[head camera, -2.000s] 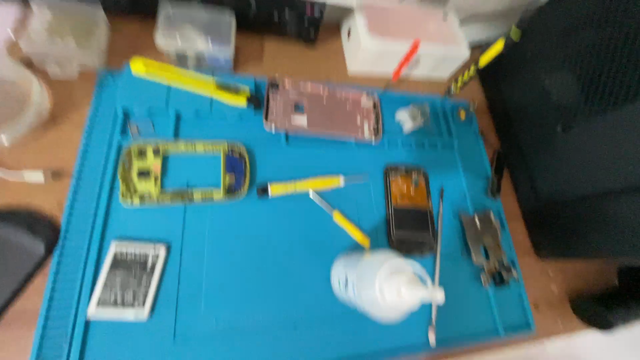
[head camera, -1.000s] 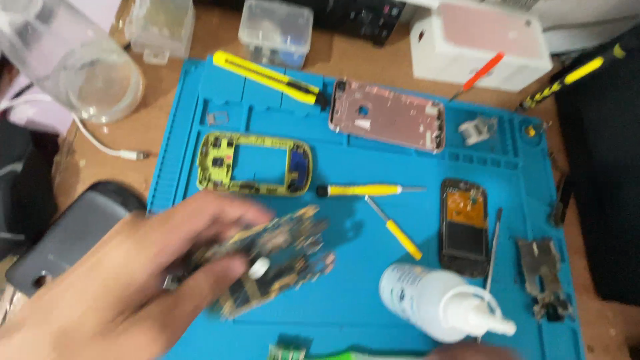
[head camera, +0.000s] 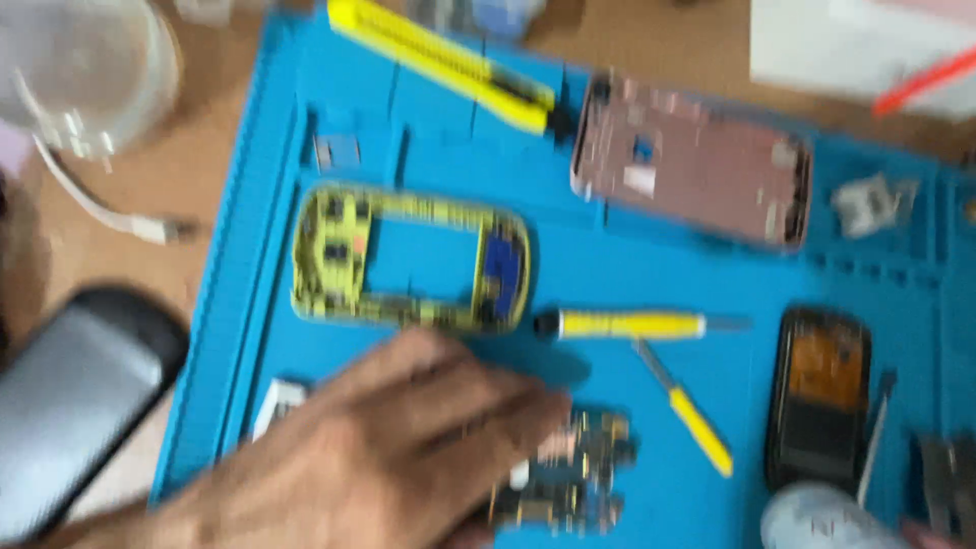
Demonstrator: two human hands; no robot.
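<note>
My left hand (head camera: 381, 450) has its fingers closed on a phone circuit board (head camera: 568, 476), low over the blue work mat (head camera: 648, 496). Just above the hand lies a yellow-green phone frame (head camera: 347, 259) with a rectangular opening. A battery (head camera: 280, 400) is mostly covered by the hand. To the right are a yellow screwdriver (head camera: 633, 325) and a smaller yellow one (head camera: 698, 427). A phone screen part (head camera: 823, 396) lies beside a thin metal tool (head camera: 875, 438). At the bottom right edge a bit of my right hand (head camera: 923, 534) shows by a white plastic bottle (head camera: 816, 518).
A yellow cutter knife (head camera: 442, 61) and a pink phone housing (head camera: 694, 160) lie along the mat's back. Left of the mat are a dark phone (head camera: 84, 404), a white cable (head camera: 99, 210) and a clear round container (head camera: 99, 76). A white box (head camera: 831, 53) stands at the back right.
My left hand, out of view two seconds ago, came in holding the circuit board and now has it farther right, nearer the screwdrivers. The view has moved closer.
</note>
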